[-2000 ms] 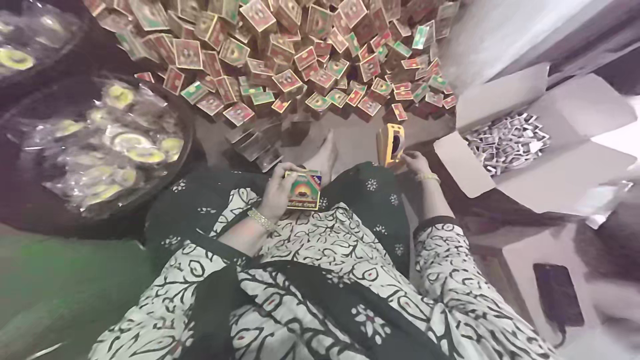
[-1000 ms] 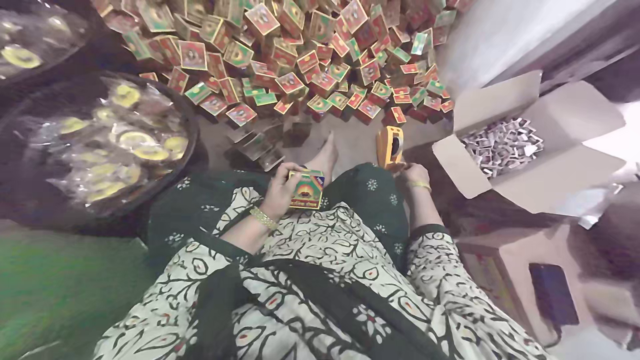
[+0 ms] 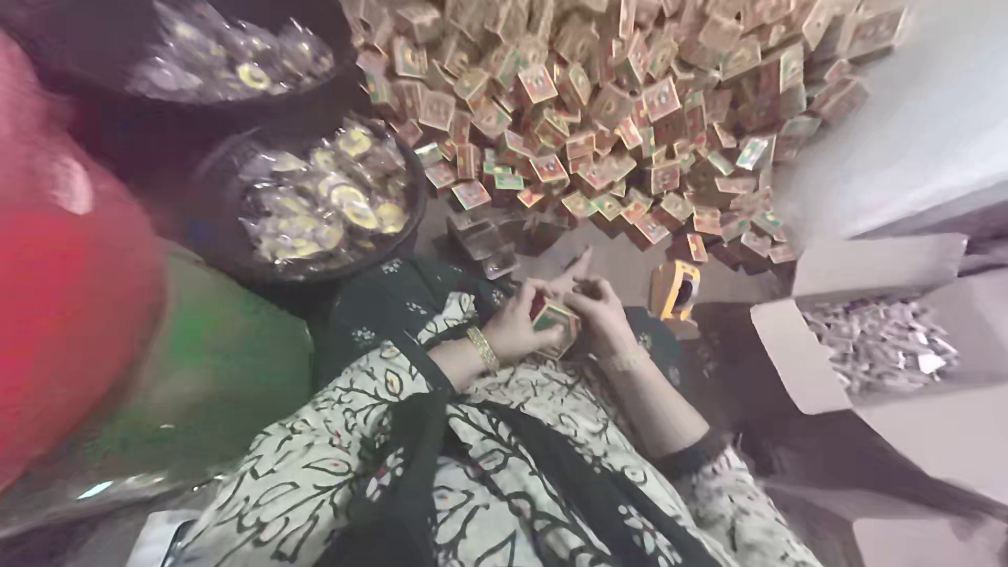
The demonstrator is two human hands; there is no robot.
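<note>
My left hand (image 3: pixel 516 327) is closed around a small printed box (image 3: pixel 556 327) with green and red faces, held above my lap. Against the far right edge of that box are the bent fingers of my right hand (image 3: pixel 602 319); whether they hold anything of their own is hidden. Right of my hands stands a yellow-orange tape dispenser or similar packet (image 3: pixel 679 291) with a dark oval; its exact kind is unclear. Ahead lies a large heap of small printed boxes (image 3: pixel 598 150). My bare foot (image 3: pixel 571 272) shows just beyond my fingers.
At left sit a dark round tub (image 3: pixel 417 201) of clear-wrapped yellow and white items and a second dark tub (image 3: pixel 339 47) behind it. An open cardboard carton (image 3: pixel 795 358) with many small pale pieces stands at right. A large red blurred shape (image 3: pixel 71 276) fills the left edge.
My right hand has moved from beside the yellow-orange object to the small box in my left hand. The red shape has come into view at left. The view has swung left.
</note>
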